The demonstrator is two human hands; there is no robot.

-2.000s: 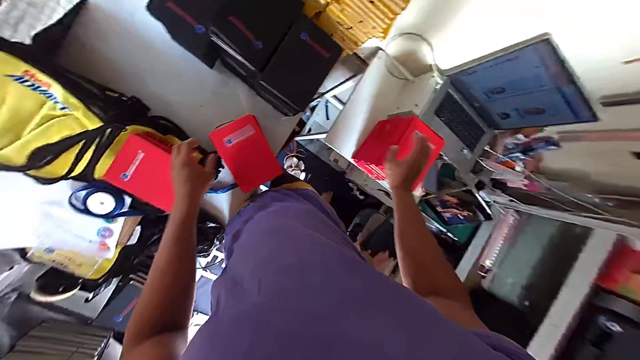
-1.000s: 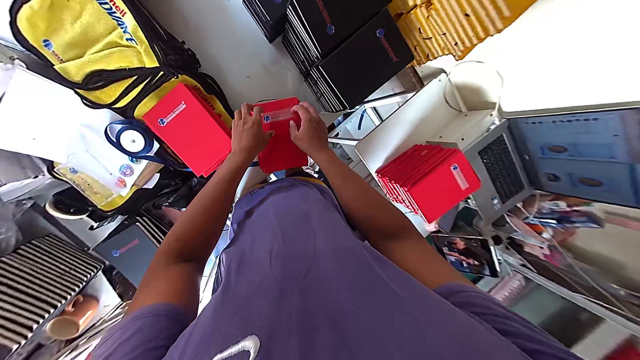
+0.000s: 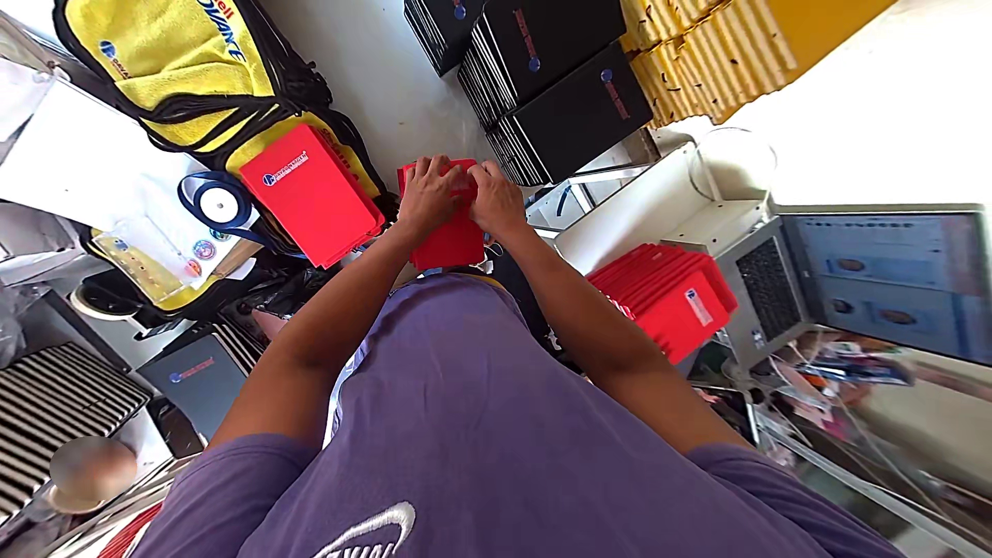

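Observation:
A red printed folder or booklet (image 3: 448, 244) lies at the table edge before my body, apparently with more red pieces beneath it. My left hand (image 3: 428, 194) rests on its upper left part, fingers bent. My right hand (image 3: 496, 200) presses on its upper right part, fingertips close to the left hand's. The fingers partly hide the printed strip between them. To the left, a stack of red folders (image 3: 310, 198) lies on a yellow and black bag (image 3: 174, 74). On the right, a row of red folders (image 3: 666, 302) leans beside the laptop (image 3: 767, 287).
Stacks of black folders (image 3: 573, 116) and yellow folders (image 3: 713, 62) stand at the back. A roll of dark blue ribbon (image 3: 219, 204) lies left of the red stack, by white sheets (image 3: 77, 155). A wire loop rises near the laptop. Striped stacks (image 3: 62, 418) sit at lower left.
Two seconds ago my hands were apart, the right by the red row near the laptop and the left beside the left stack. Both have since come together on the middle red folder.

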